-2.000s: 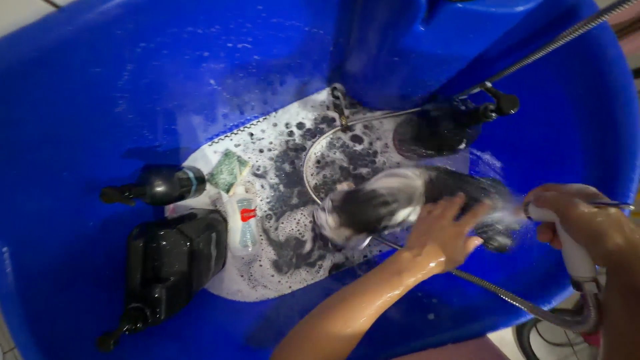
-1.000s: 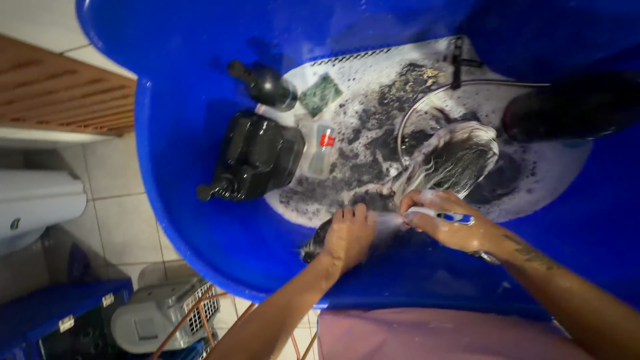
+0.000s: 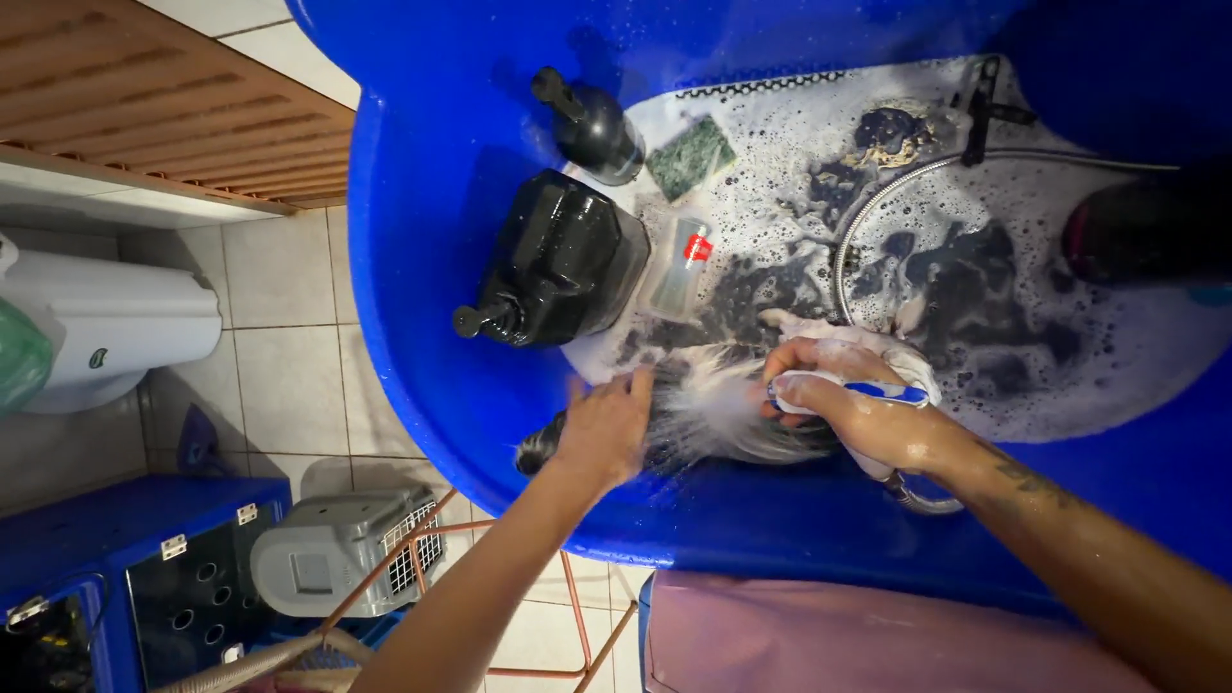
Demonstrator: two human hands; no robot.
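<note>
Inside a blue plastic tub [image 3: 404,385], a wet black-and-white furry animal, seemingly a small dog [image 3: 731,414], is at the near side. My right hand [image 3: 828,385] grips a white-and-blue hand shower [image 3: 876,390], which sprays water over the fur. On the animal's dark part at the left rests my left hand [image 3: 608,423], fingers spread, slightly blurred. Foamy water covers the tub's bottom. A green scouring sponge [image 3: 691,157], a clear container with a red part [image 3: 681,265], a black pump bottle [image 3: 599,135] and a black jug [image 3: 563,260] are beyond my hands.
A metal shower hose [image 3: 847,241] curves through the foam. At the right stands a dark bottle [image 3: 1145,231]. Outside the tub are a grey pet carrier [image 3: 337,549], a blue cabinet [image 3: 144,510], a copper-coloured metal frame [image 3: 577,606], a brown slatted panel [image 3: 183,96] and a pink covering [image 3: 818,626].
The view has shifted a lot. The animal's body, earlier stretched to the right under the spray, now extends left. Since one second ago, my hands have moved apart, with the spray fanning between them.
</note>
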